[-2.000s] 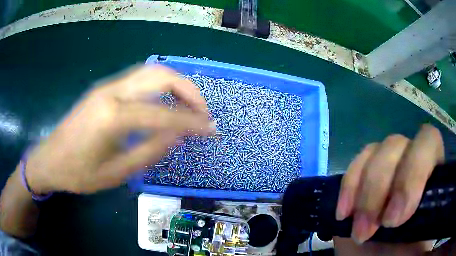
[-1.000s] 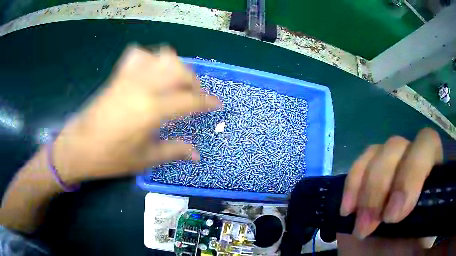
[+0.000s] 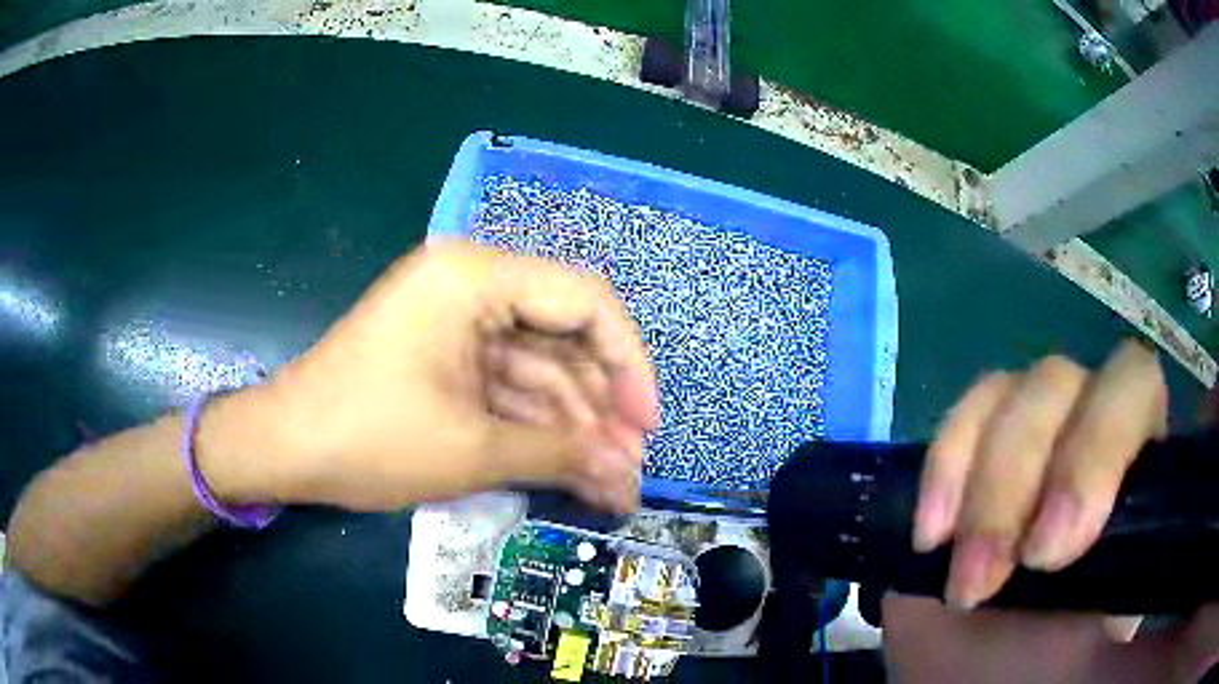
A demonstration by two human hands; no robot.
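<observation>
My left hand (image 3: 441, 388) is over the near left part of the blue tray (image 3: 876, 354), fingers curled and fingertips close together. Whether a screw is between them cannot be told. Small silver screws (image 3: 735, 321) fill the tray. My right hand (image 3: 1049, 474) is closed around the black electric screwdriver (image 3: 856, 515), which lies sideways at the tray's near right corner. The socket unit, with green circuit board (image 3: 532, 588), brass contacts (image 3: 648, 595) and yellow component (image 3: 571, 656), lies open side up in the white fixture (image 3: 444, 568), below my left fingertips.
The dark green bench (image 3: 174, 174) surrounds the tray. A worn pale edge rail (image 3: 508, 38) curves across the back, with a metal bar (image 3: 706, 47) meeting it. A grey metal post (image 3: 1103, 147) stands at the far right. The fixture has a round hole (image 3: 731, 588) beside the unit.
My left hand has moved from over the screws down and right, towards the unit, and its fingers have curled in. The white speck among the screws is now hidden. My right hand keeps its hold.
</observation>
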